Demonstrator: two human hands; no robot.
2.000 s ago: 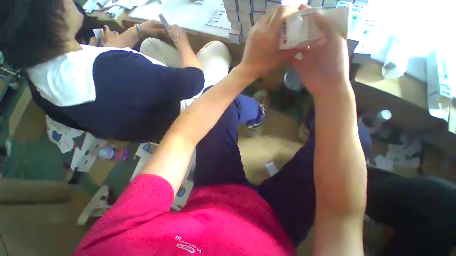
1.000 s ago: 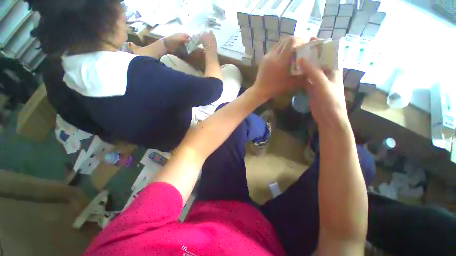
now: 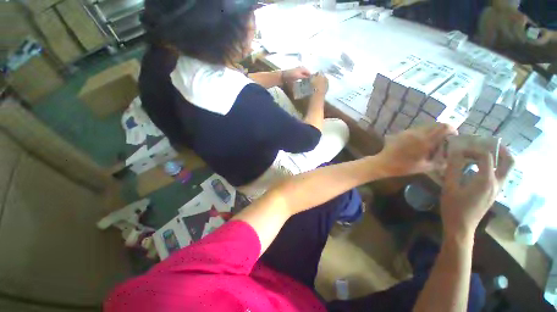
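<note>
A small folding carton (image 3: 475, 144), whitish and palm-sized, is held between both hands above the table's near edge. My left hand (image 3: 419, 151) grips its left end, coming in from the left. My right hand (image 3: 473, 183) holds it from below and the right, with fingers bent over its near face. The fingers hide much of the carton, and blur keeps me from telling whether its end is closed. Stacked cartons (image 3: 421, 91) stand in rows just behind the hands, their grey ends facing me.
A seated person (image 3: 232, 122) works at the table (image 3: 342, 100) on the left. More carton stacks (image 3: 504, 109) stand at the right. Another person's arm (image 3: 510, 36) is at the far right. Printed cards (image 3: 168, 239) and a cardboard box (image 3: 110, 85) lie on the green floor.
The view has swung left, so the neighbour, stacks and hands appear further right and lower. More floor and table show. Both hands still hold the carton, and the right-hand fingers have shifted on it.
</note>
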